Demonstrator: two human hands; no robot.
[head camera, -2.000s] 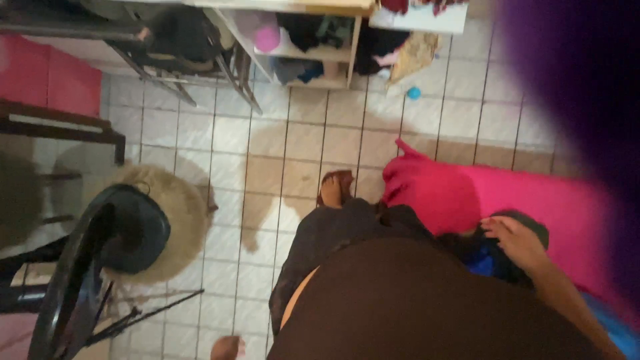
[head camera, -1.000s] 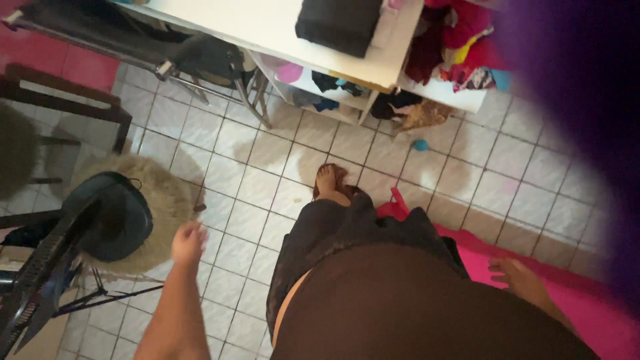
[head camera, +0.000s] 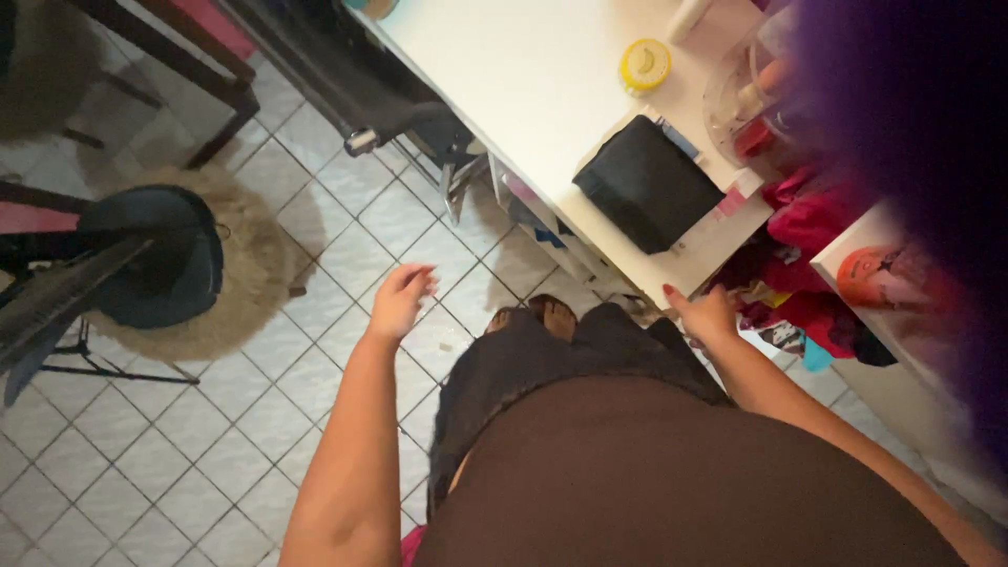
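My left hand (head camera: 404, 299) hangs in the air over the tiled floor, fingers loosely bent, holding nothing. Close to the near corner of a white table (head camera: 504, 79) is my right hand (head camera: 707, 316), its thumb pointing at the corner; whether it touches the edge I cannot tell. No object shows in that hand. On the table lie a folded black item (head camera: 650, 185) and a round yellow-lidded container (head camera: 646, 65). Beside my right hand, dark red and pink clothes (head camera: 819, 228) are heaped on a shelf.
A folding chair with a black seat (head camera: 331, 71) stands against the table's left side. Farther left are a furry round stool (head camera: 252, 268) with a dark object on it and dark wooden furniture (head camera: 197, 63). A white surface (head camera: 898, 276) juts out at right. Purple blur covers the upper right.
The view has swung and moved toward the table. My right hand was over the pink cloth and is now by the table corner. My left hand has come into view since the earliest frame.
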